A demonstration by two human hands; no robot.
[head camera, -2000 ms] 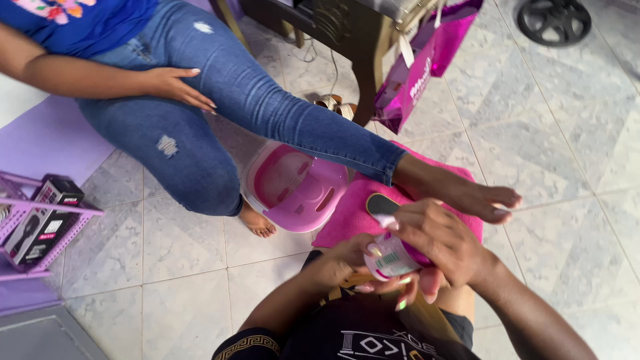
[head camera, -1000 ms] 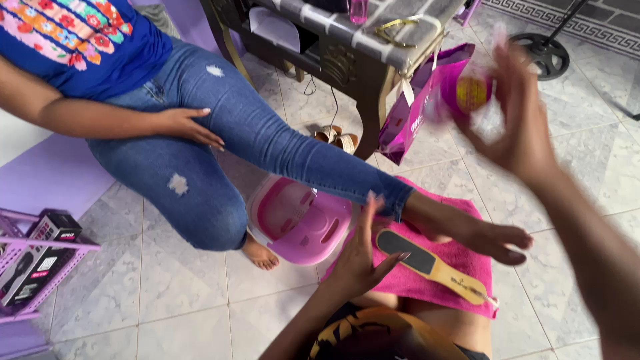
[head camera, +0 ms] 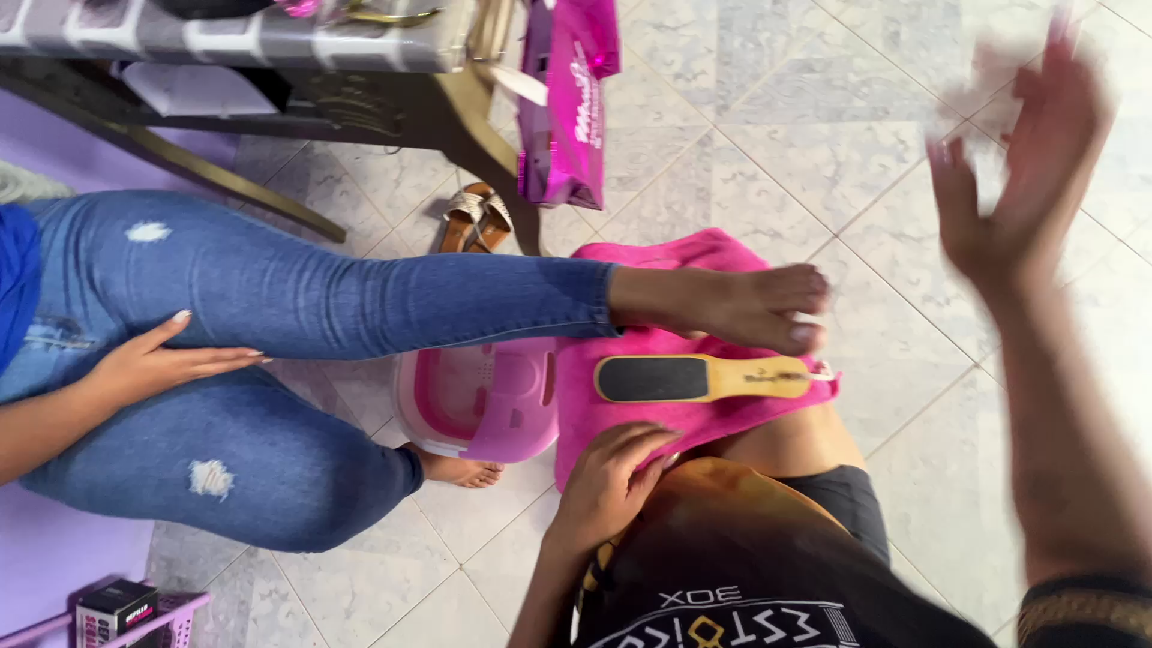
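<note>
My right hand [head camera: 1026,171] is raised at the upper right, blurred, fingers spread; nothing is plainly seen in it. Its near surroundings are floor tiles. My left hand [head camera: 616,481] rests on the lower edge of a pink towel [head camera: 585,423] over my lap, fingers slightly bent, seemingly holding nothing. On the towel lies a wooden foot file [head camera: 702,378] with a dark abrasive pad, its handle pointing right. Just above it, another person's bare foot [head camera: 738,306] lies over the towel, toes to the right.
A pink foot basin [head camera: 522,405] stands left of the towel, beside the person's other foot [head camera: 459,470]. A table [head camera: 360,45], a shiny magenta bag [head camera: 567,117] and sandals [head camera: 475,219] are at the top. A purple rack [head camera: 184,607] with boxes is at lower left.
A pink-and-clear container was in my hands two seconds ago and in my raised right hand one second ago; it is no longer seen. My left hand has lowered to the towel. The view has turned.
</note>
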